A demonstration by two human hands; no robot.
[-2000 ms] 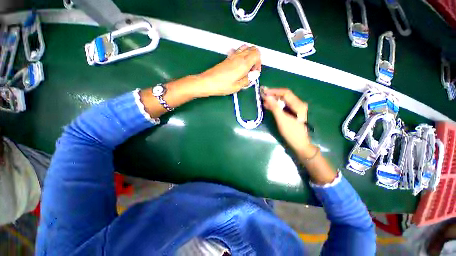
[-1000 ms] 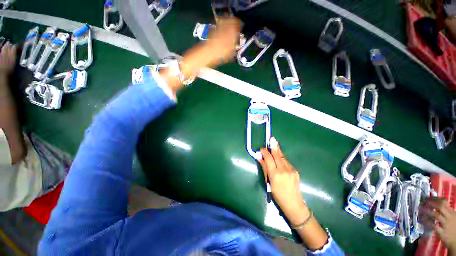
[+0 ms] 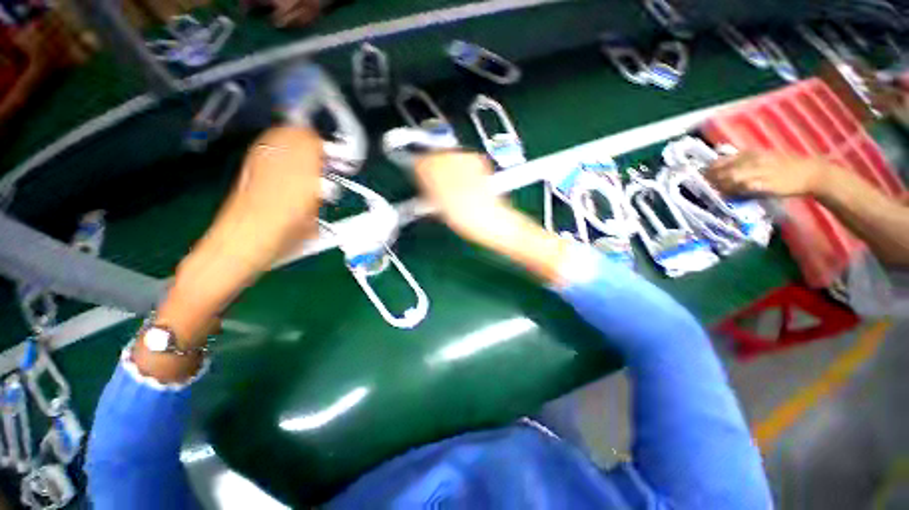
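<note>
My left hand (image 3: 274, 194) is over the white edge strip, closed around a blurred white loop-shaped unit (image 3: 344, 144) that extends past its fingertips. Another white loop (image 3: 374, 209) shows just right of that hand; its hold is unclear. A unit with a blue patch (image 3: 394, 289) lies on the near green surface, its open loop towards me. My right hand (image 3: 463, 189) is blurred over the strip, with a blurred white shape (image 3: 414, 144) at its fingertips; whether it grips this is unclear. No slim tool can be made out.
Overlapping units (image 3: 678, 224) lie at right beside a red tray (image 3: 827, 149). Another person's hand (image 3: 767, 174) is over them. More units (image 3: 495, 129) lie on the belt; another group (image 3: 45, 398) is at far left. A grey post (image 3: 80, 264) crosses at left.
The view has swung. My right hand has left the near unit and moved to the strip. My left hand has come back nearer with a unit. The other person's hand reaches farther over the pile.
</note>
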